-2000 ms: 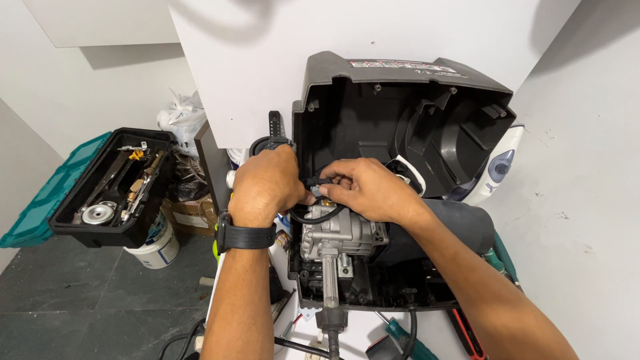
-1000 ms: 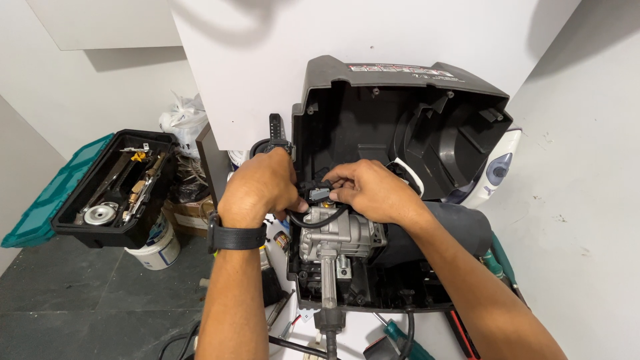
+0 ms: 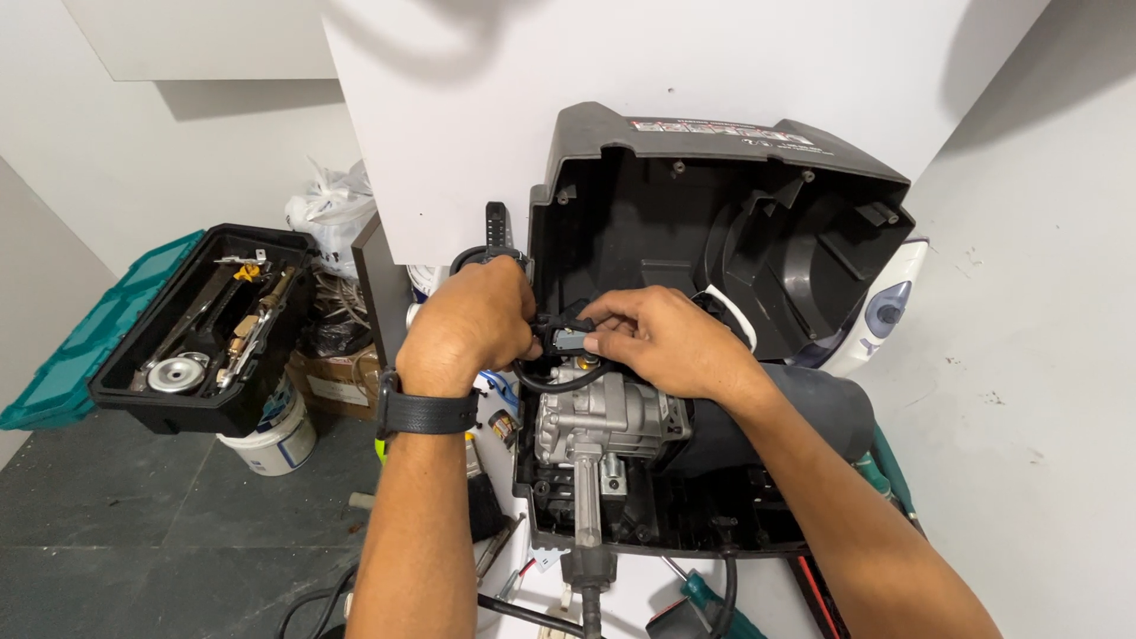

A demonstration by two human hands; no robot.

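Observation:
A small grey rectangular electrical part [image 3: 569, 341] with black pieces around it sits above the cast-metal pump body [image 3: 612, 413]. The fingers of my right hand [image 3: 670, 342] pinch its right end. My left hand [image 3: 470, 319], with a dark watch strap at the wrist, grips the black pieces at its left side; its fingertips are partly hidden. A black cable [image 3: 559, 387] loops just below both hands. The pump lies in an opened black plastic housing [image 3: 639, 231], beside a dark cylindrical motor cover [image 3: 821, 413]. A metal tube [image 3: 587, 497] runs down from the pump into a hose fitting [image 3: 588, 568].
At left, an open toolbox [image 3: 160, 413] holds tools and rests over a white bucket [image 3: 275, 444]. A cardboard box [image 3: 333, 386] and plastic bags [image 3: 333, 213] are behind it. A green-handled screwdriver [image 3: 710, 603] lies below the housing. A white and purple appliance [image 3: 887, 306] stands right of it.

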